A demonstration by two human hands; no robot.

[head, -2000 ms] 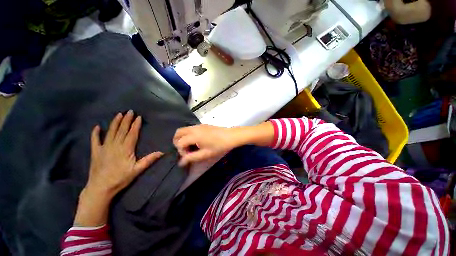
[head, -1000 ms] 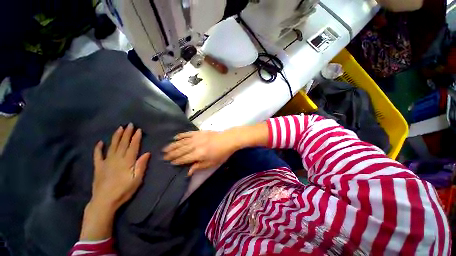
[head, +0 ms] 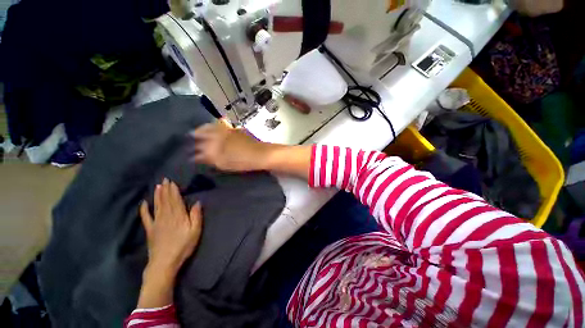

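Note:
The large dark grey garment lies spread over the table edge and the lap, in front of the sewing machine. My left hand lies flat on it with fingers apart, holding nothing. My right hand is on the cloth just in front of the needle area; its fingers are blurred, and I cannot tell whether they grip the cloth. The wrist hides part of the machine bed. A little navy cloth shows beside the needle area.
Black-handled scissors, a red-brown-handled tool and a white rounded plate lie right of the needle area. A yellow basket with dark cloth stands at the right. A navy bundle lies at the back left.
My right hand has moved up and left over the cloth towards the needle. My left hand stays flat on the garment. The view has shifted, showing more of the machine head.

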